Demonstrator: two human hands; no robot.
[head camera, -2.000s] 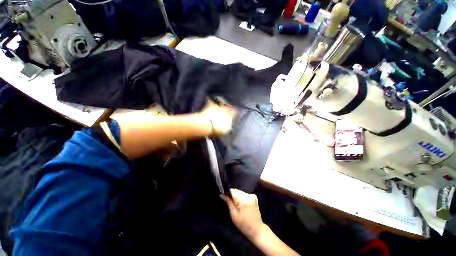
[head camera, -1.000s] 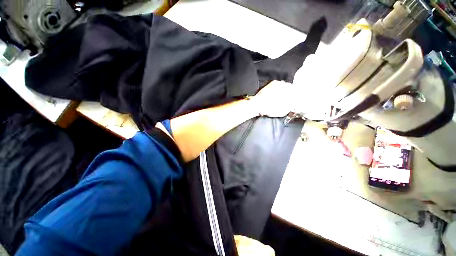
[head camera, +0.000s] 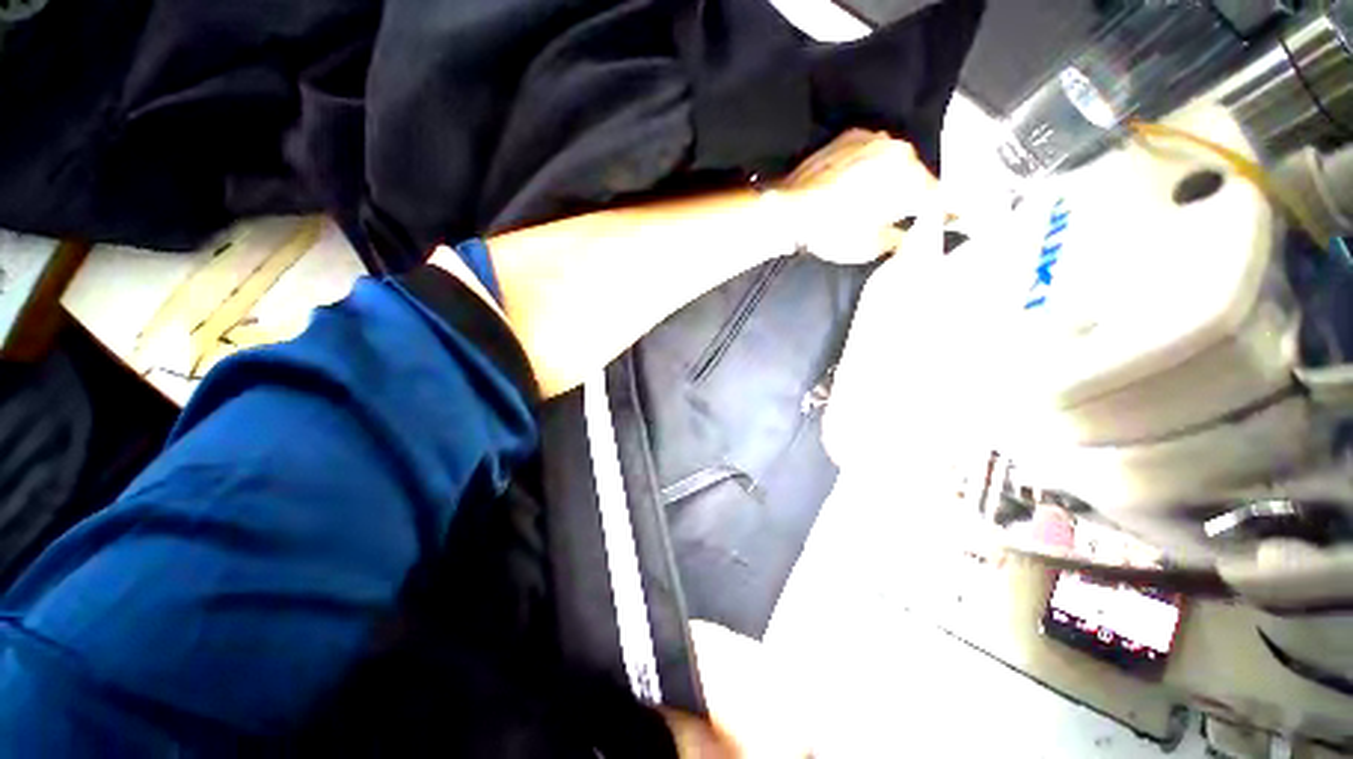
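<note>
A large black garment lies over the table beside the sewing machine. A white striped tape runs down its near part. A smoother greyish piece with a short dark slit lies between the tape and the machine head. My left hand is on the cloth close behind the machine head; glare and blur hide its fingertips. My right hand, cut off by the bottom edge and washed out, grips the striped edge of the garment. The needle area is lost in glare.
The cream sewing machine head with blue lettering fills the right side. A lit phone lies by the machine. A metal cylinder stands behind it. A worn wooden table edge shows at left.
The view has moved closer to the machine. My left hand has moved from the middle of the cloth to beside the machine head. My right hand stays at the striped edge.
</note>
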